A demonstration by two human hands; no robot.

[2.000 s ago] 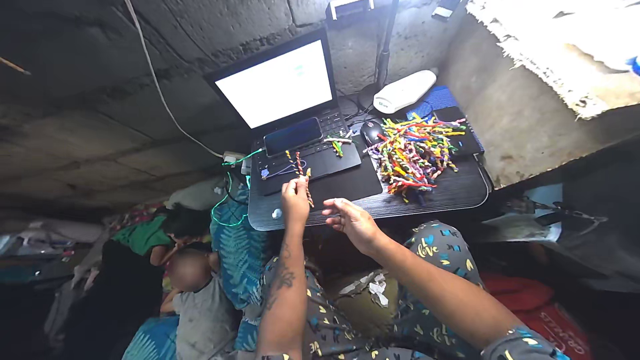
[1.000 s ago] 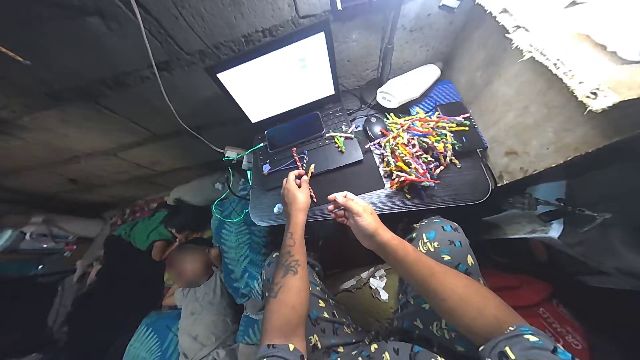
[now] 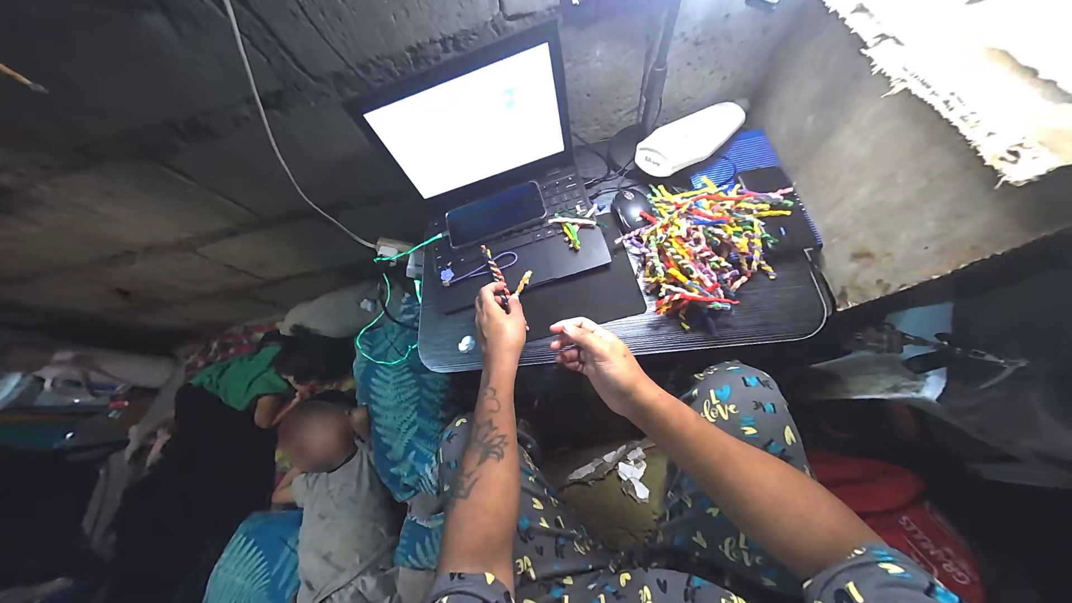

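My left hand (image 3: 501,320) is closed on a few twisted colored cords (image 3: 494,266) above the table's front edge, their ends standing out past the fingers. To its right my right hand (image 3: 593,352) hangs in the air with curled fingers; whether it pinches anything thin is unclear. A large heap of short, twisted, many-colored cords (image 3: 708,247) lies on the right part of the table. Several more cords (image 3: 573,230) rest on the keyboard of the open laptop (image 3: 565,258). A purple loop with a small flower-shaped piece (image 3: 447,275) lies on the laptop's left part.
A smartphone (image 3: 496,215) lies across the keyboard. Beside the heap are a black mouse (image 3: 630,206) and a white rounded device (image 3: 691,138). A small whitish object (image 3: 466,343) sits near the black table's (image 3: 754,322) front left edge. Two people lie on bedding at the left.
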